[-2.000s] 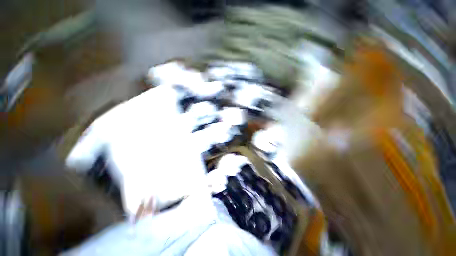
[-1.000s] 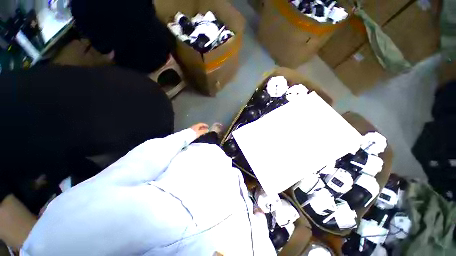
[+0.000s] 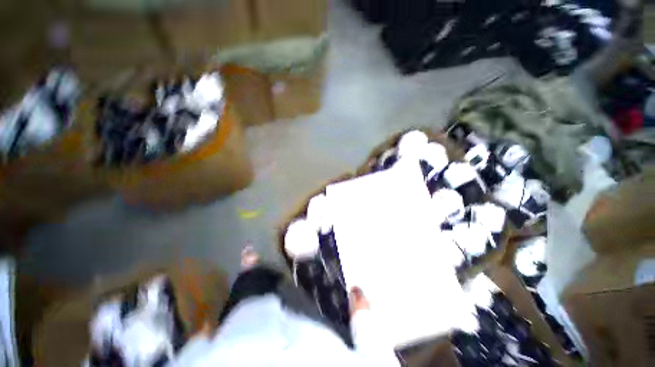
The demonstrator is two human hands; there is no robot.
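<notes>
A flat white divider sheet (image 3: 395, 251) lies over open cartons packed with black-and-white dome cameras (image 3: 470, 229). My right hand (image 3: 358, 299) is small and blurred at the end of a pale sleeve, against the sheet's left part; whether its fingers grip the sheet cannot be told. My left hand (image 3: 205, 332) seems to be a blurred skin-coloured patch beside the pale clothing at the bottom, near another camera carton; its fingers cannot be made out. More cameras show left of the sheet and below its right corner.
Full cartons with orange tape (image 3: 194, 175) stand at the left and upper left. Another camera carton (image 3: 136, 326) is at the lower left. Green cloth (image 3: 531, 122) lies behind the cameras. Brown cartons (image 3: 610, 315) are at the right. A foot (image 3: 248, 258) shows on the grey floor.
The view has swung, so the sheet now appears lower and more upright. My right hand now shows against the sheet. The taped cartons now appear at the left, and the dark-clothed person is out of view.
</notes>
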